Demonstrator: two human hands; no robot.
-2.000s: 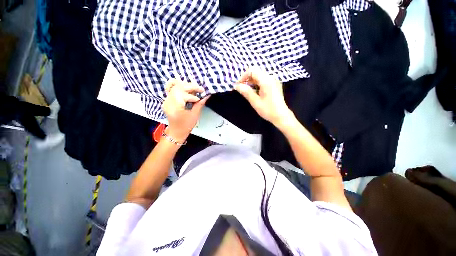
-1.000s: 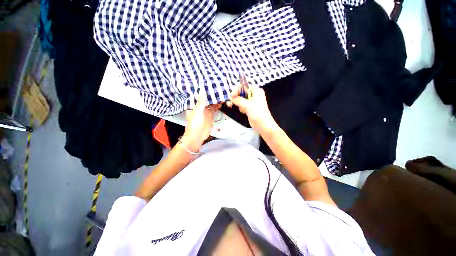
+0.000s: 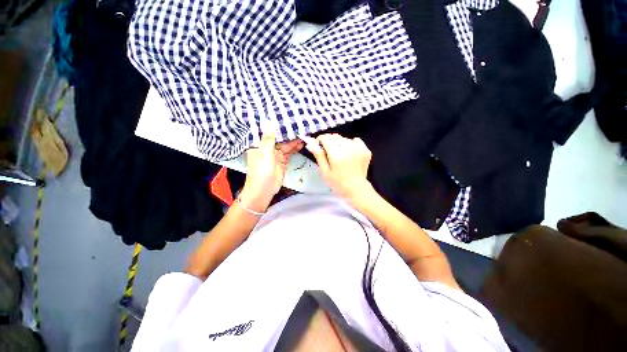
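Observation:
A dark and white gingham garment (image 3: pixel 227 69) lies bunched over black cloth in front of me, its hem edge towards me. My left hand (image 3: pixel 265 165) is closed on the near hem edge, with fingertips partly under it. My right hand (image 3: pixel 342 159) is just to the right, its fingertips at the same edge close to my left fingertips. A small dark thing shows at the right fingertips, too small to name. A white board (image 3: pixel 172 130) sticks out from under the gingham garment.
A black shirt (image 3: pixel 502 130) with checked trim lies at the right on the white table (image 3: pixel 584 182). A black garment pile (image 3: pixel 130 179) hangs at the left. A red-orange piece (image 3: pixel 221 186) lies by my left wrist. A brown padded item (image 3: pixel 543 289) is at lower right.
My right hand has moved down and left from further along the hem to beside my left hand. The left hand has shifted slightly right and down. The gingham garment has shifted slightly.

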